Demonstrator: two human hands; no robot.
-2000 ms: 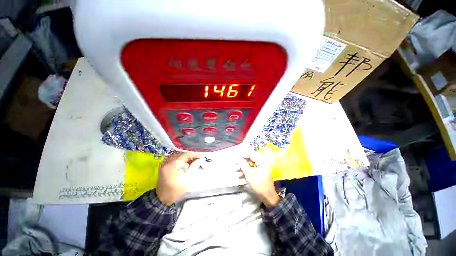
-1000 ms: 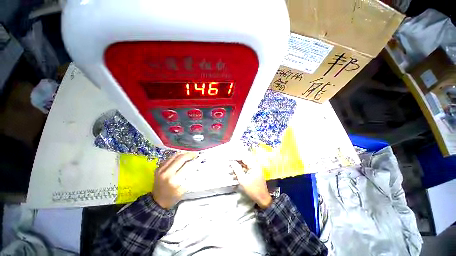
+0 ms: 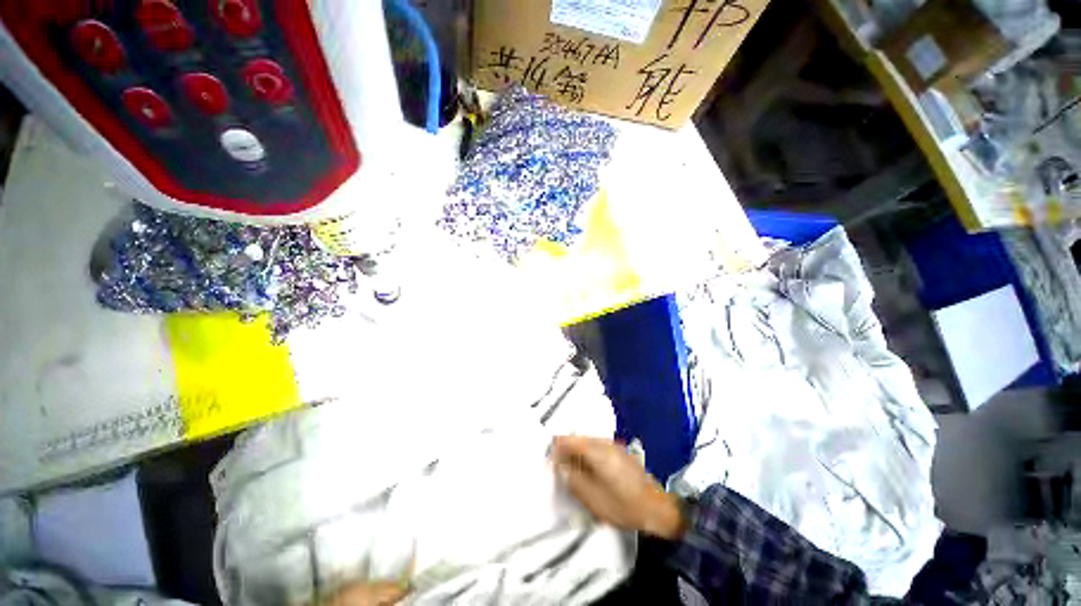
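Observation:
The white to light-grey garment (image 3: pixel 415 497) lies bunched over the table's front edge and the lap. My right hand (image 3: pixel 611 483) is at the garment's right side, its curled fingers gripping the cloth. My left hand (image 3: pixel 370 592) is small and cut off at the bottom edge, against the cloth; its fingers are hidden. The button machine's white head with its red control panel (image 3: pixel 202 89) is at the upper left, its display out of view. Shiny button parts (image 3: pixel 213 266) lie in a heap below the head, and a second heap (image 3: pixel 528 172) lies to its right.
A yellow sheet (image 3: pixel 231 373) and a printed scale (image 3: pixel 113 429) are at the table's front left. A crumpled garment pile (image 3: pixel 806 403) lies right, beside a blue bin (image 3: pixel 646 379). A cardboard carton (image 3: pixel 616 65) stands behind, and a blue cable (image 3: pixel 424 59) runs beside the machine head.
Both hands have moved from under the machine head down towards the lap. The garment is now bunched up higher at the table edge. The view has swung right and down, shifting the head to the upper left.

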